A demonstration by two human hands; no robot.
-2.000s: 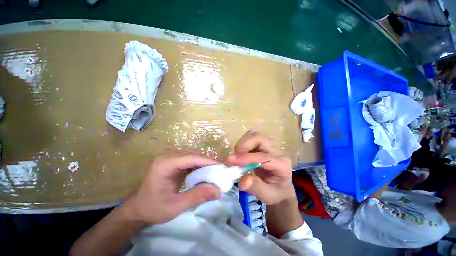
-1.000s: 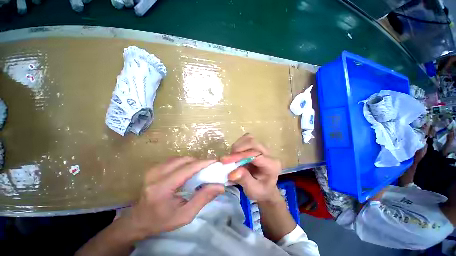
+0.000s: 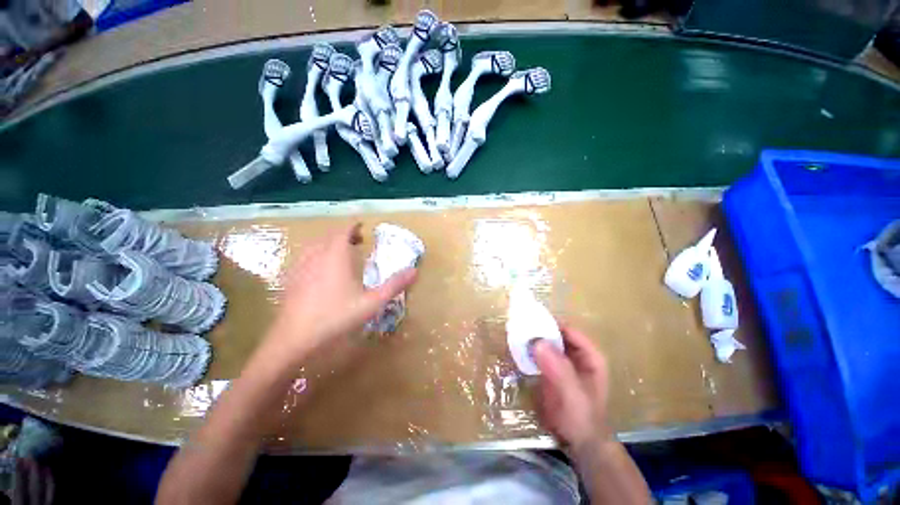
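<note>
A grey-white hollow casting [image 3: 398, 249] lies on the tan bench [image 3: 454, 380] in front of me. My left hand [image 3: 331, 296] is at its left side, thumb across its lower part and fingers spread; whether it grips the casting is unclear. My right hand [image 3: 569, 380] holds the white glue bottle [image 3: 533, 330] by its base end, over the bench right of the casting. The nozzle points away from me; its tip is lost in glare.
Castings are stacked [image 3: 138, 296] at left. Long-stemmed parts [image 3: 395, 94] lie clustered on the green belt [image 3: 632, 123]. Two spare glue bottles [image 3: 720, 301] lie beside the large blue crate [image 3: 789, 296] at right. A smaller blue crate [image 3: 696, 487] shows below the bench edge.
The view has shifted. My hands have moved apart; the bottle is now in my right hand only, and my left hand has reached the casting. Long-stemmed parts and stacked castings have come into fuller view.
</note>
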